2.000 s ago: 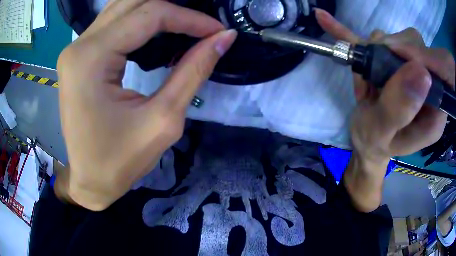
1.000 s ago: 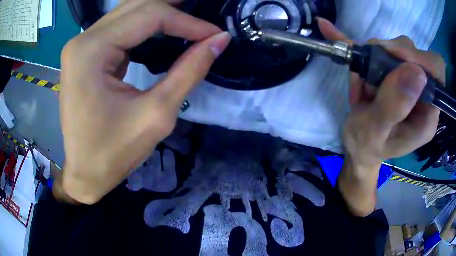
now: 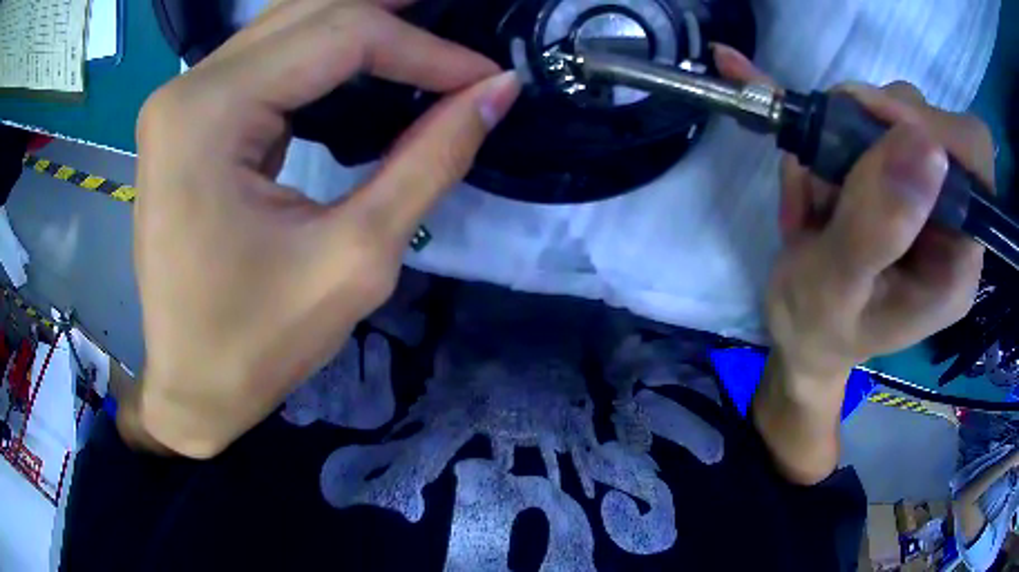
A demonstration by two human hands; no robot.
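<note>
A black speaker driver assembly (image 3: 581, 168) with a silver-grey ring and centre lies before me, cut off by the top edge. My left hand (image 3: 268, 223) has thumb and forefinger pinched at the left of the ring, apparently on a lead wire too fine to make out clearly. My right hand (image 3: 883, 223) holds a soldering iron (image 3: 832, 134) by its black handle. Its silver barrel points left and its tip is at the shiny solder terminals (image 3: 562, 73) beside the ring, near my left fingertips. Exact contact is hard to tell.
White work cloth (image 3: 693, 246) lies under the driver. A small dark green piece (image 3: 420, 237) is by my left wrist. Paper sheets (image 3: 43, 45) lie at upper left. A blue bin (image 3: 737, 374) and black items (image 3: 983, 335) are at right. A person's arm (image 3: 989, 492) shows lower right.
The driver sits slightly lower in view than two seconds ago. The iron's barrel is tilted a little more steeply and its tip has shifted slightly up and left. My left hand keeps its pinch.
</note>
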